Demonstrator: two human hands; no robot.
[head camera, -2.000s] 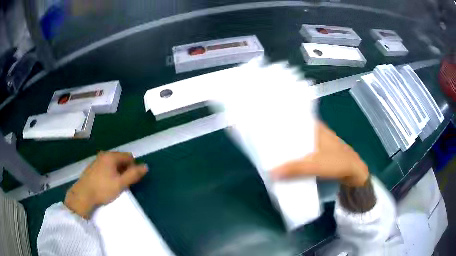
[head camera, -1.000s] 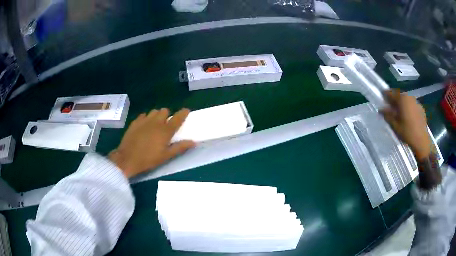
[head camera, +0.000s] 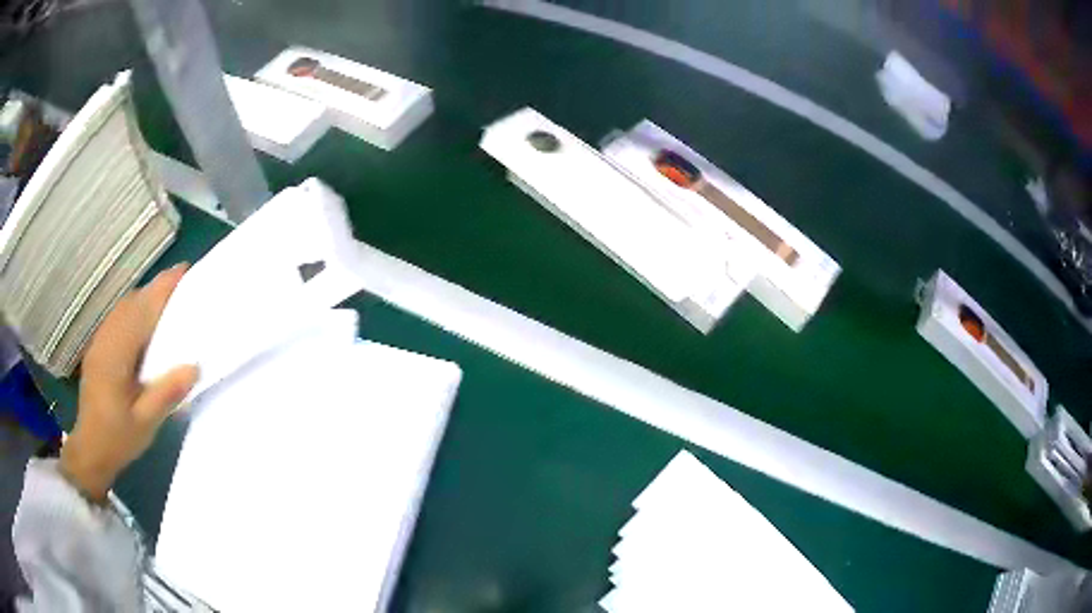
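Note:
My left hand (head camera: 114, 383) is at the left, its fingers and thumb closed on a bent white card (head camera: 246, 293); a small dark gap shows near the card's right edge. I cannot tell whether it is one card or several. Under and beside it lies a thick stack of flat white blanks (head camera: 311, 479) on the green bench. A fanned pile of narrow white pieces (head camera: 730, 551) lies at the bottom, right of centre, cut off by the picture's edge. My right hand is out of the picture.
Cream-white layered card pieces (head camera: 90, 228) stand at left by the grey post (head camera: 210, 108). A pale edge rail (head camera: 575, 377) borders the conveyor belt (head camera: 503, 263). Plain-faced (head camera: 611, 216) and printed boxes (head camera: 730, 222) lie there. White slotted inserts (head camera: 1018, 593) show at lower right.
The view has turned left, bringing the post, layered card and blank stack into sight. My left hand has left the box and now grips white card. My right hand has gone out of view.

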